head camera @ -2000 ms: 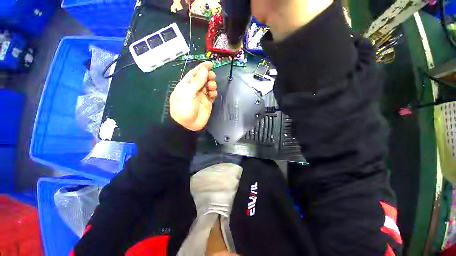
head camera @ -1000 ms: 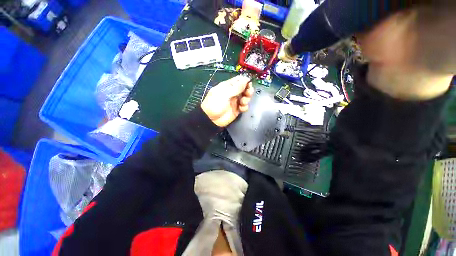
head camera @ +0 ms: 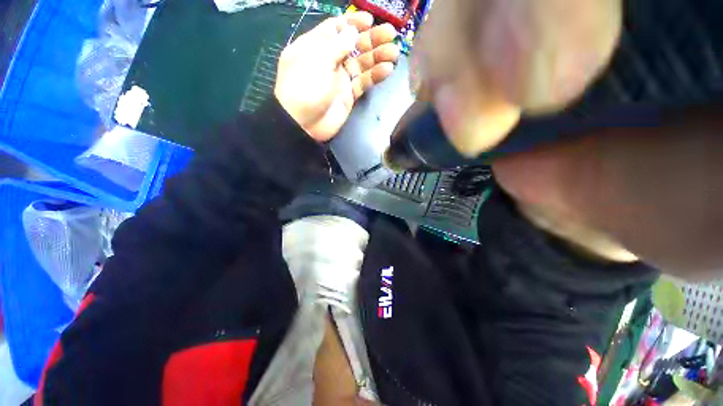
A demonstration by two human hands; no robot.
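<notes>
The grey base plate (head camera: 378, 119) lies on the black slotted panel (head camera: 412, 208), partly covered by both hands. My left hand (head camera: 333, 71) is palm up over its left side, fingers loosely apart. Tiny specks show near its fingers; I cannot tell whether they are screws. My right hand (head camera: 515, 87) is large and blurred close to the camera, closed around the dark electric screwdriver (head camera: 444, 143). The screwdriver slants down left, its front end over the plate's lower part. The bit's contact point is unclear.
The red parts tray (head camera: 388, 9) is cut off at the top edge, behind my left hand. Blue crates (head camera: 32, 87) with bubble bags (head camera: 59, 238) stand at left. A crumpled white piece (head camera: 131, 106) lies on the green bench top (head camera: 190, 71).
The screwdriver has come from the parts trays down over the plate. My left hand has opened its fingers more. The view has shifted, so the white power strip is nearly out of the picture.
</notes>
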